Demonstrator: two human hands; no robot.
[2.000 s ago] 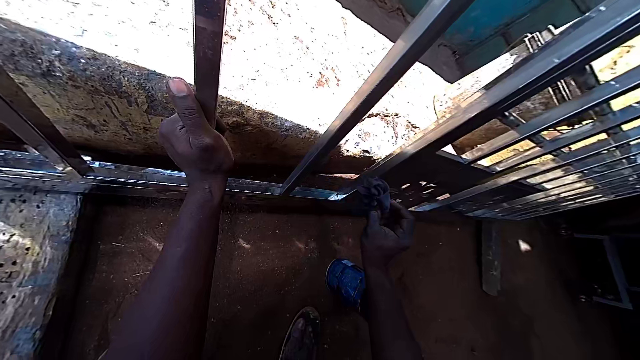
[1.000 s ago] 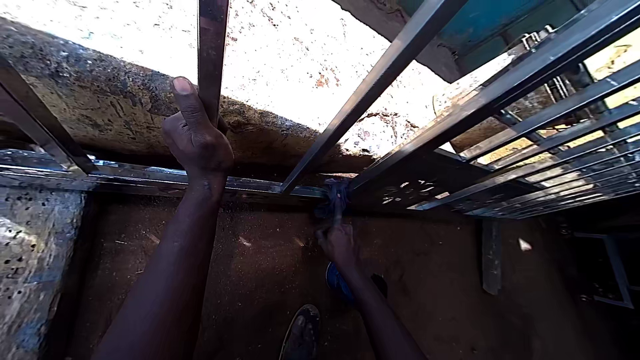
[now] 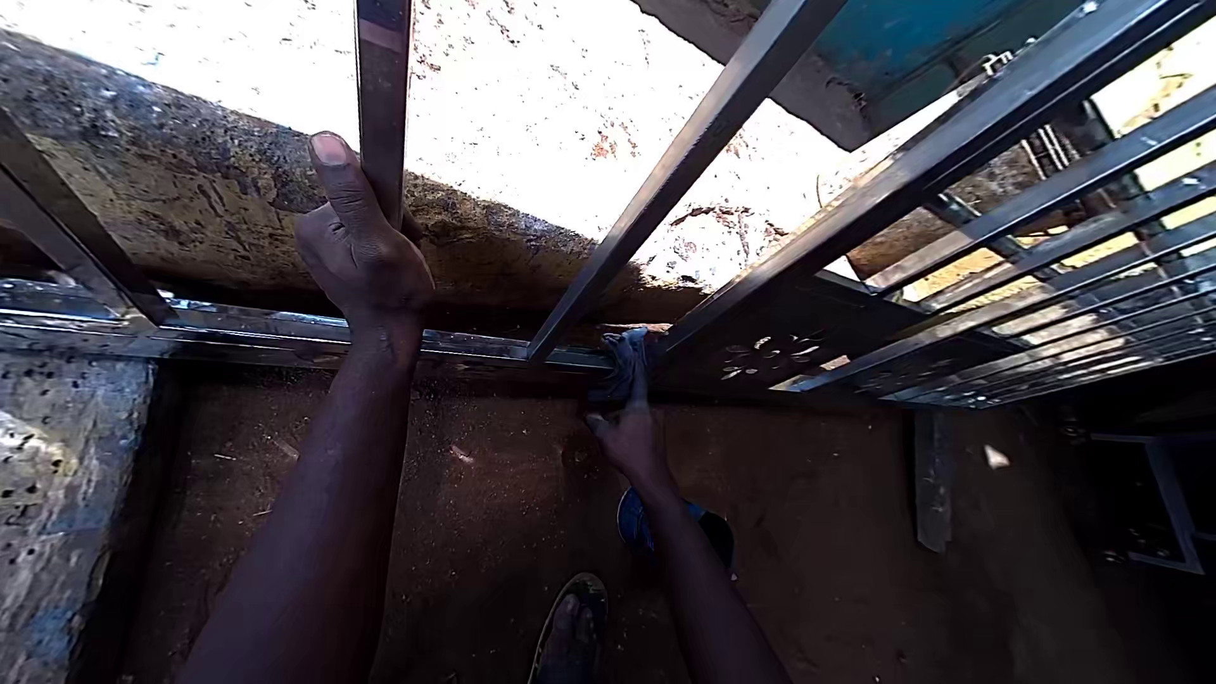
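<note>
My left hand (image 3: 366, 252) is closed around an upright metal bar (image 3: 383, 104) of a dark metal frame, its thumb pointing up along the bar. With my right hand (image 3: 632, 432) I hold a dark cloth (image 3: 629, 361) against the lower metal rail (image 3: 475, 347), close to the corner where a thick slanting bar (image 3: 855, 218) meets it. A thinner slanting bar (image 3: 665, 190) joins the rail between my hands. Under my right forearm, partly hidden by it, a blue container (image 3: 635, 521) is on the ground.
Right of my hands spreads a metal grille (image 3: 1045, 237) with a flower-patterned panel (image 3: 774, 356). A rough, stained block (image 3: 66, 494) stands at left, a worn ledge (image 3: 171, 190) behind the frame. My sandalled foot (image 3: 570, 632) and a narrow board (image 3: 933, 484) are below.
My right hand and the cloth have moved left from the thick slanting bar's foot, then slightly on along the rail's corner area. My left hand has stayed on its bar.
</note>
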